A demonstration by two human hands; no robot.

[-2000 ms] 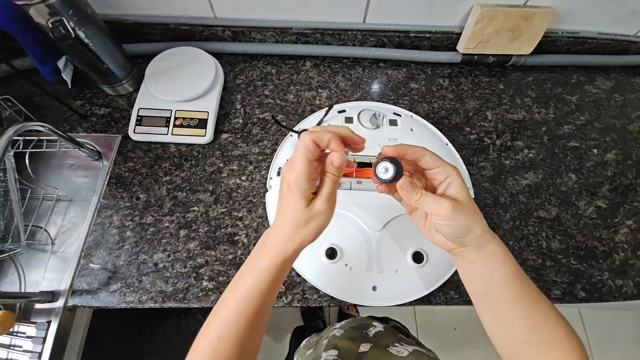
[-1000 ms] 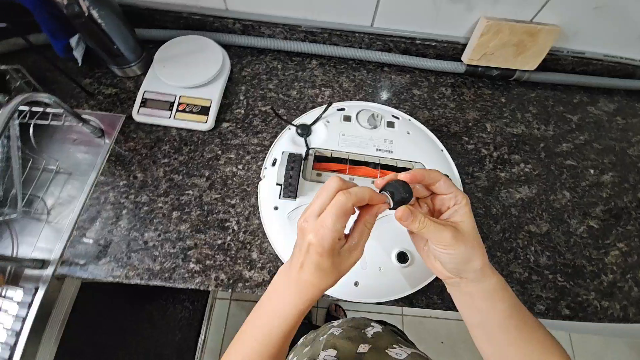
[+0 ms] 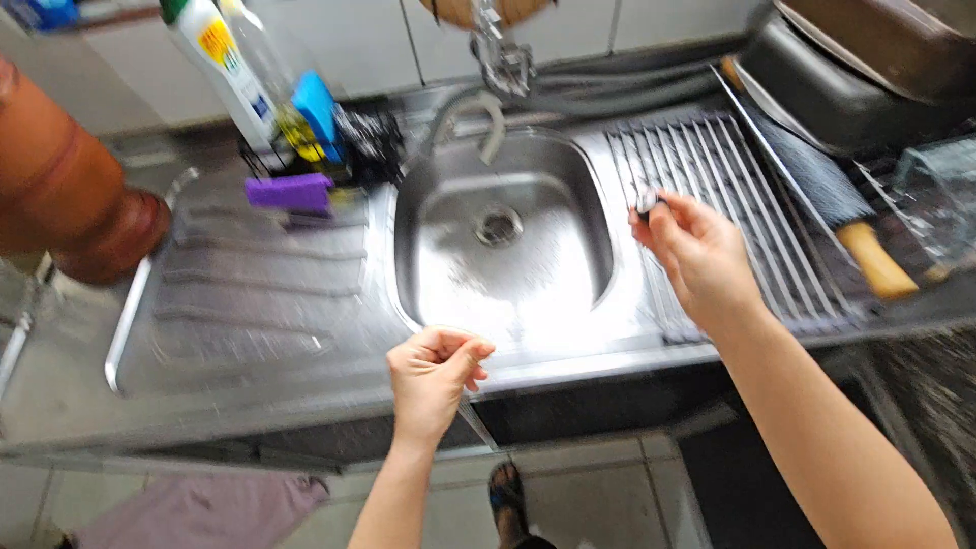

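Between the thumb and fingers of my right hand [image 3: 698, 255] is a small black-and-white caster wheel [image 3: 648, 203], held above the left part of a roll-up drying rack. My left hand [image 3: 442, 374] hovers over the front rim of the stainless steel sink [image 3: 618, 305], its thumb against the curled fingers; whether something tiny is pinched there cannot be told. The sink basin lies between and beyond the two hands, with its drain [image 3: 498, 226] in the middle. A faucet [image 3: 503, 65] rises behind the basin. Motion blurs the view.
A purple sponge [image 3: 290, 194], a blue sponge [image 3: 316, 114] and bottles [image 3: 225, 72] stand left of the basin. An orange clay vessel [image 3: 69, 175] is at far left. On the right are a drying rack [image 3: 717, 168], a wooden-handled knife [image 3: 875, 259] and dark pans [image 3: 831, 84].
The view has swung from the upturned robot vacuum on the granite counter to the sink. My hands, together at the wheel before, are now apart, and the wheel is in my right hand.
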